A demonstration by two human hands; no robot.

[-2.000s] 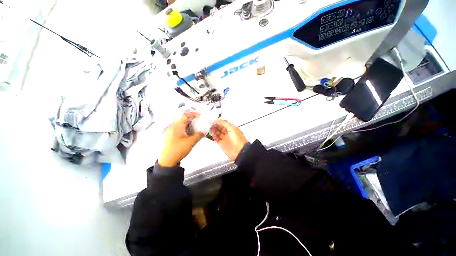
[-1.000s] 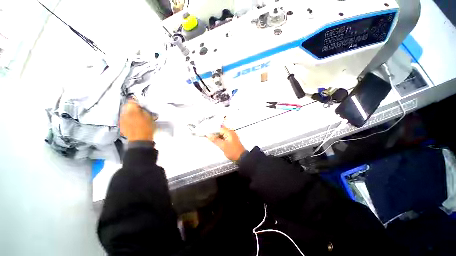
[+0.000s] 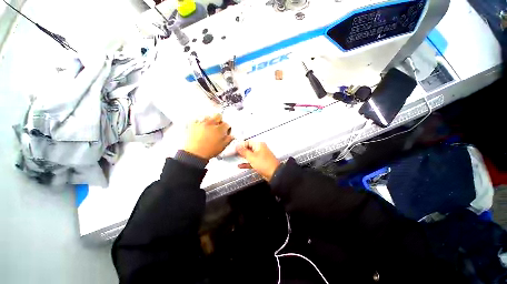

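My left hand (image 3: 209, 136) is bent over the white table just in front of the needle area, fingers curled down. My right hand (image 3: 259, 158) is close to its right, near the table's front edge. A small piece of pale cloth (image 3: 230, 148) lies between the hands, pinched by the right fingers; it is washed out by glare. What the left fingers hold is hidden. The presser foot (image 3: 234, 100) is just beyond the hands, under the sewing machine's head (image 3: 256, 47). A crumpled heap of grey-white pieces (image 3: 83, 125) lies to the left.
Thread snips (image 3: 303, 106), a black-handled screwdriver (image 3: 314, 84), a dark cluster of small fittings (image 3: 350, 94) and a smartphone (image 3: 389, 97) with a white cable lie on the right. A blue crate (image 3: 368, 178) with dark denim panels (image 3: 431, 180) stands below right. A yellow-capped bottle (image 3: 187, 8) is behind.
My left hand has moved from the grey heap back to the right, beside my right hand in front of the needle. The camera view has shifted, so the table things appear further left.
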